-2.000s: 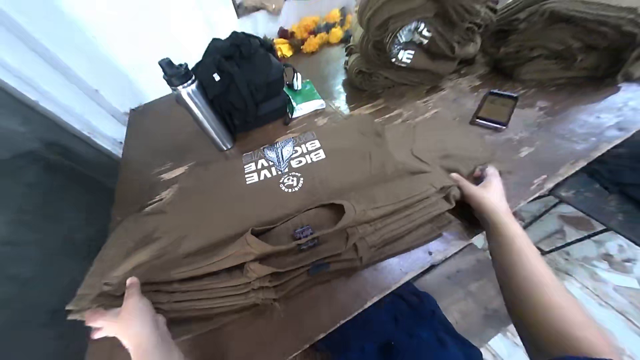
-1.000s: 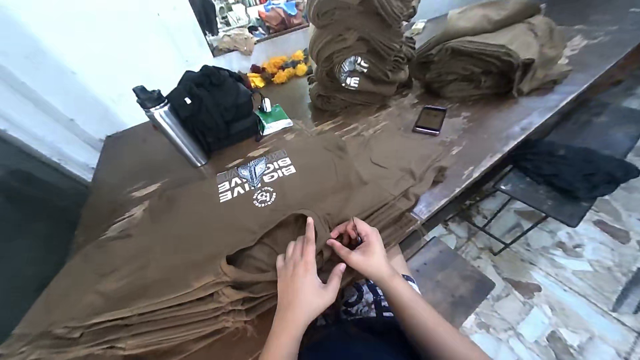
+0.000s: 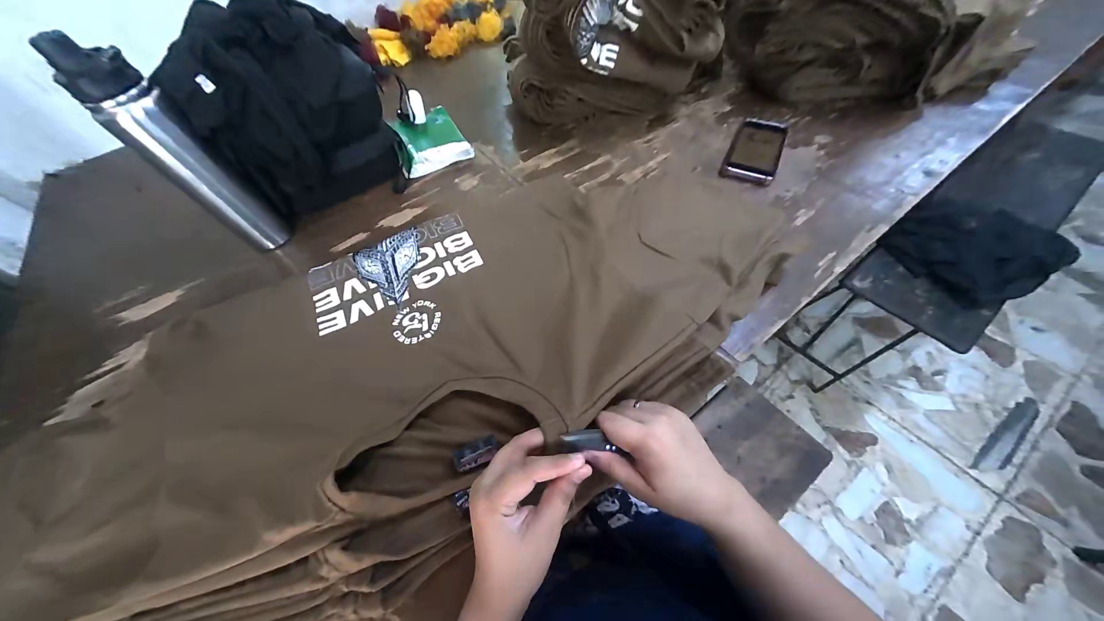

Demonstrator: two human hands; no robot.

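A stack of brown T-shirts [image 3: 535, 319] with a white and grey chest print lies spread in front of me, necklines toward my body. At the right side of the top shirt's collar, my right hand [image 3: 660, 457] grips a small dark tool [image 3: 588, 442], whose kind I cannot make out for sure. Just left of it, my left hand [image 3: 526, 496] pinches something at the collar seam between thumb and forefinger; it is too small to tell. A dark neck label [image 3: 475, 454] shows inside the collar opening.
Behind the shirts stand a steel bottle [image 3: 194, 164], a black cloth bag [image 3: 276, 103], a green packet [image 3: 434, 145], a flower garland [image 3: 440, 30] and piles of folded brown shirts [image 3: 621, 78]. A phone [image 3: 755, 151] lies near the wooden table's right edge. Beyond is a bench [image 3: 931, 302] with black cloth.
Two seconds ago my hands were apart at the stack's two sides; they came together at the collar. The small dark tool now shows in my right hand. The view has moved closer.
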